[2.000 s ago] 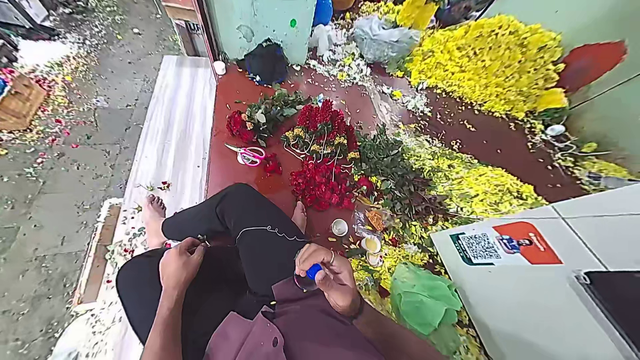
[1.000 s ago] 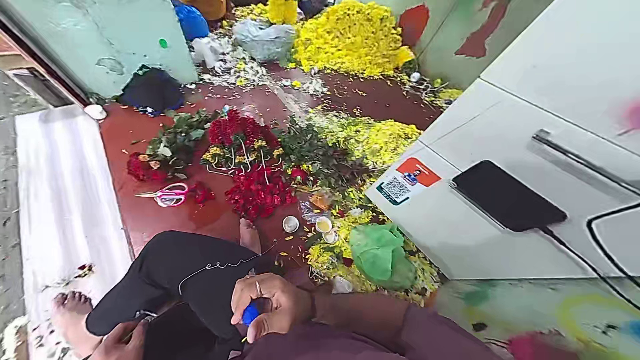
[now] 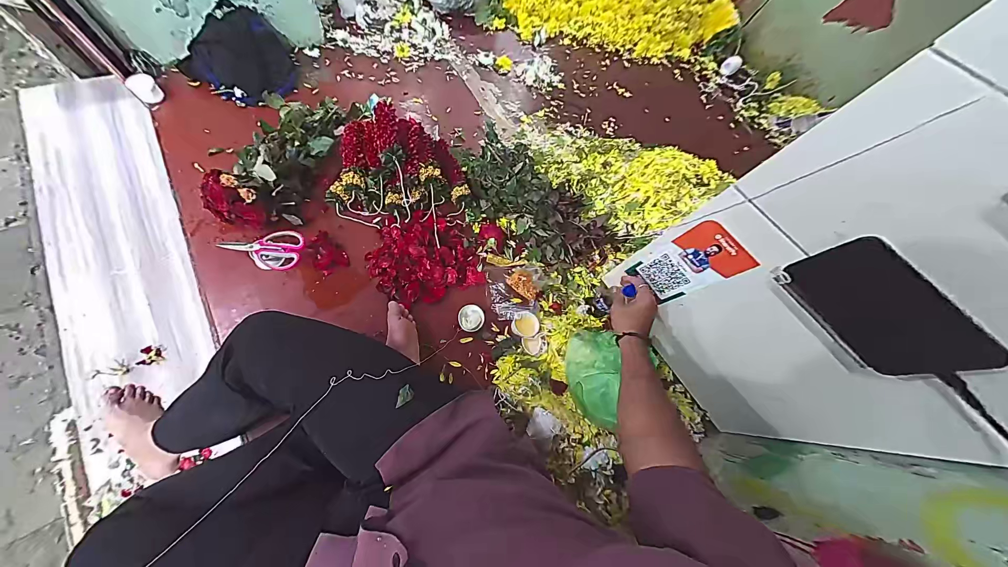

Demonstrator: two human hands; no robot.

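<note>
My right hand (image 3: pixel 635 313) reaches out to the right, its fingers closed around a small blue object (image 3: pixel 628 290), beside the printed card on the tiled counter and above a green plastic bag (image 3: pixel 594 378). My left hand is out of view. A thin thread (image 3: pixel 295 429) runs across my black trousers toward a small round white container (image 3: pixel 471 317). Pink-handled scissors (image 3: pixel 276 250) lie on the red floor next to loose red petals (image 3: pixel 327 253). Beyond them are red flower garlands (image 3: pixel 398 153) with yellow blooms and white strings, a heap of red flowers (image 3: pixel 425 256) and leafy stems (image 3: pixel 291 150).
Yellow petals (image 3: pixel 646 185) lie in heaps along the right and back. A black phone (image 3: pixel 898 307) with a cable rests on the white tiled surface (image 3: pixel 850 173) at right. A dark cloth bag (image 3: pixel 242 55) sits at the back left, near a white marble slab (image 3: pixel 102 205).
My right hand has moved from over my lap out to the right, beside the tiled surface, with the blue object still in it. My left hand has gone out of view.
</note>
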